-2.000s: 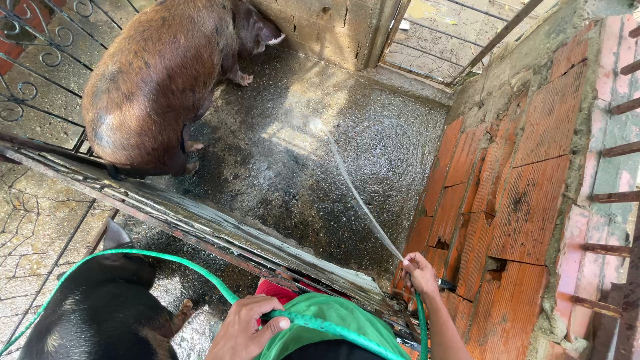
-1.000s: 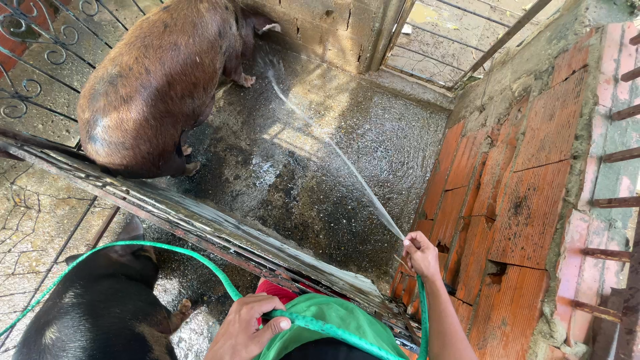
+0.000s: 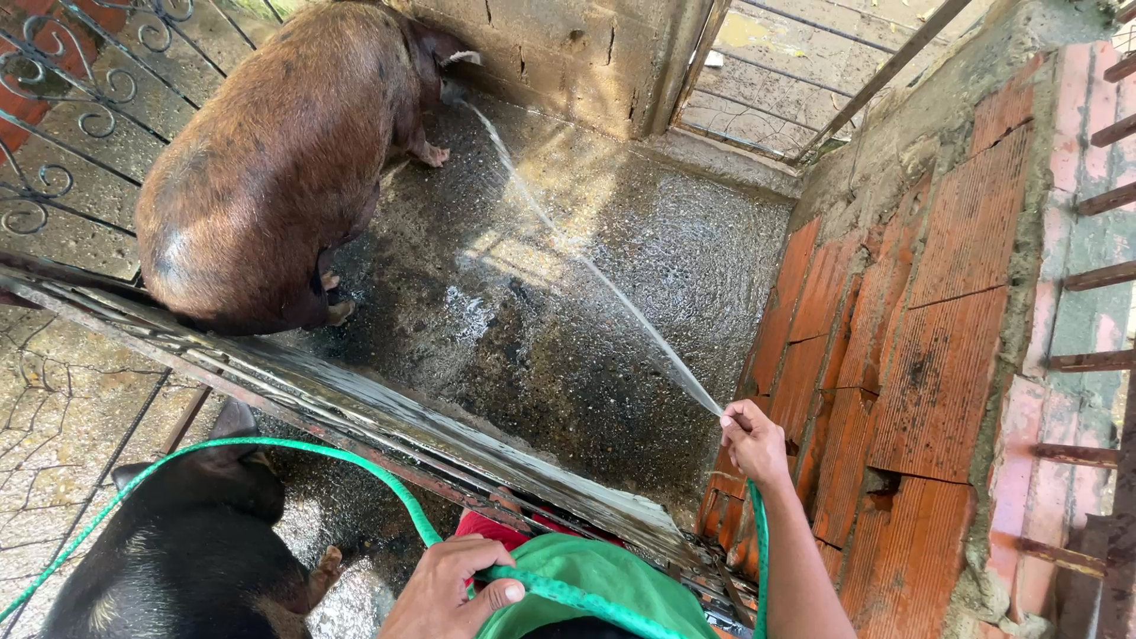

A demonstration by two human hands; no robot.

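My right hand [image 3: 754, 439] is closed around the end of a green garden hose [image 3: 761, 541], beside the brick wall. A water jet [image 3: 612, 284] runs from it up and left across the pen, reaching the floor by the head of a brown pig [image 3: 275, 169]. Lower down, my left hand [image 3: 457, 581] grips a middle stretch of the same hose in front of the green shirt. From there the hose loops left over a black pig [image 3: 177, 541], which is on the near side of the low partition.
A low partition [image 3: 355, 399] crosses between the pigs. Hollow clay bricks [image 3: 941, 355] form the right wall, with rusty bars [image 3: 1100, 275] beyond. The concrete floor [image 3: 532, 355] is wet. A block wall [image 3: 550, 53] and barred gate [image 3: 772, 80] stand at the back, scrolled ironwork [image 3: 80, 106] upper left.
The water jet has swung left, from the middle of the floor to beside the brown pig's head. Both hands remain on the hose.
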